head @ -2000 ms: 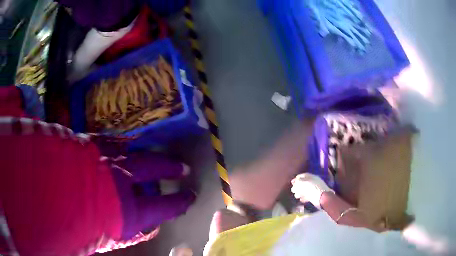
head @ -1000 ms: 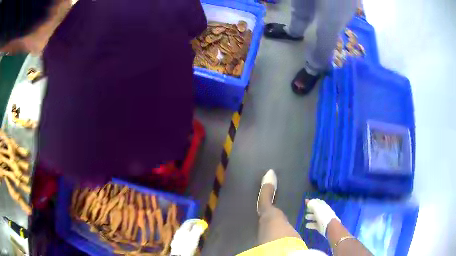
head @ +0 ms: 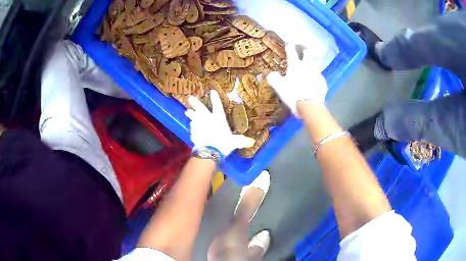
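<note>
A blue plastic crate (head: 143,99) holds a heap of flat tan plates (head: 171,42), rounded, with small holes and dark lines. A pale liner shows at its upper right inside. My left hand (head: 212,125), in a white glove with a yellow tip on the thumb, is spread over the plates near the crate's lower left side. My right hand (head: 300,81), in a white glove, is over the plates at the right side, fingers apart. Both hands look empty, though the undersides of the fingers are hidden.
A red stool (head: 130,176) and a seated person in dark top and light trousers (head: 66,102) are at the left. Another person's grey trouser legs (head: 424,120) are at the right. Stacked blue crates (head: 398,199) stand lower right. My white shoes are on the grey floor below.
The view has moved to the crate of flat plates, now close in front. Both my hands have reached over it. The crate of long tan parts has left view.
</note>
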